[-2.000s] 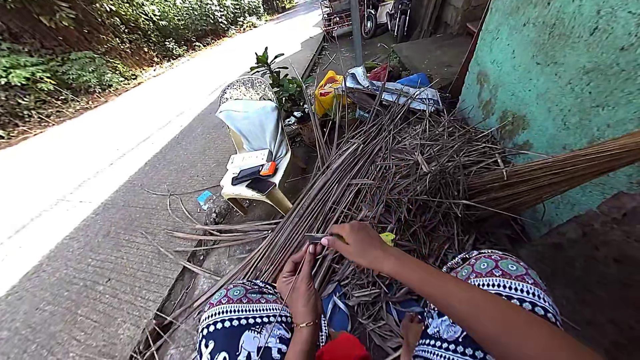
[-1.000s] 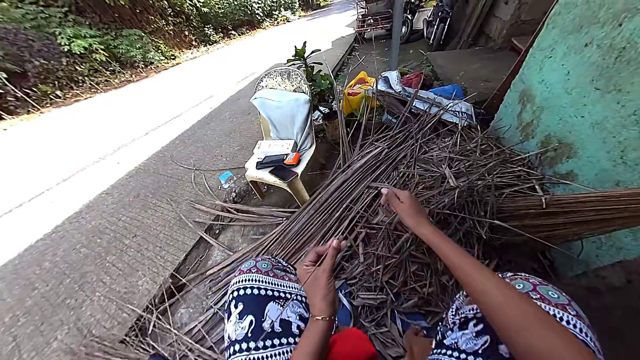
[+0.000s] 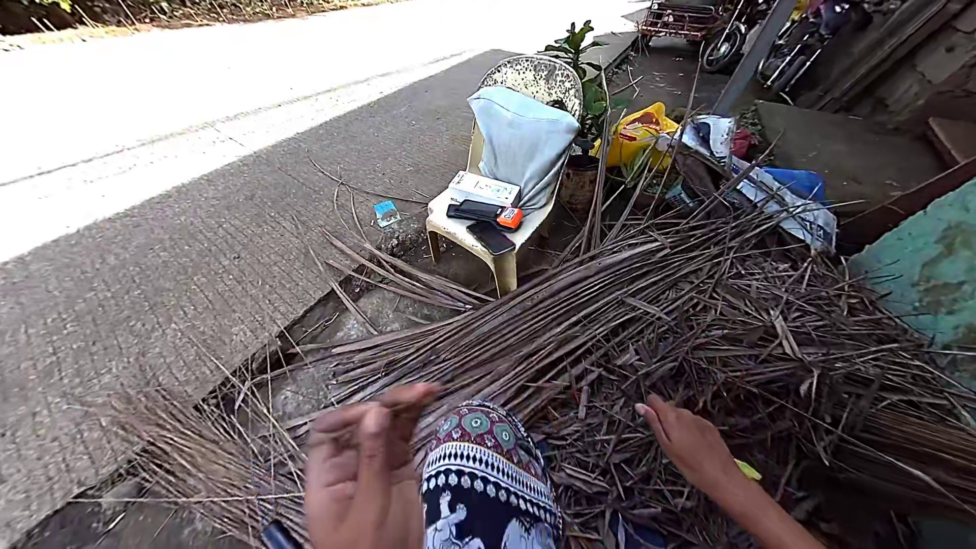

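My left hand (image 3: pixel 366 473), blurred, is raised beside my patterned trouser knee (image 3: pixel 488 473), its fingers loosely curled. A thin stick (image 3: pixel 206 499) runs left from near its palm; whether the hand grips it is unclear. Low at the left lies a bundle of thin leaf midribs (image 3: pixel 206 450), with the end of a dark rod (image 3: pixel 279 535) near it. My right hand (image 3: pixel 686 442) is over the heap of dry palm leaf strips (image 3: pixel 656 473), fingers close together; what lies inside them is hidden. Long dry leaves (image 3: pixel 518 328) stretch across in front of my knee.
A plastic chair (image 3: pixel 505 271) holds a light blue cloth (image 3: pixel 526 145), a white box (image 3: pixel 484 187), phones and an orange item (image 3: pixel 509 218). Behind are a potted plant (image 3: pixel 579 179), a yellow bag (image 3: pixel 637 133) and a metal post (image 3: pixel 751 57). Road left, green wall (image 3: pixel 926 267) right.
The view has swung left, bringing the midrib bundle into sight. My hands, together at first, have parted; the left is now farther left, beside the knee.
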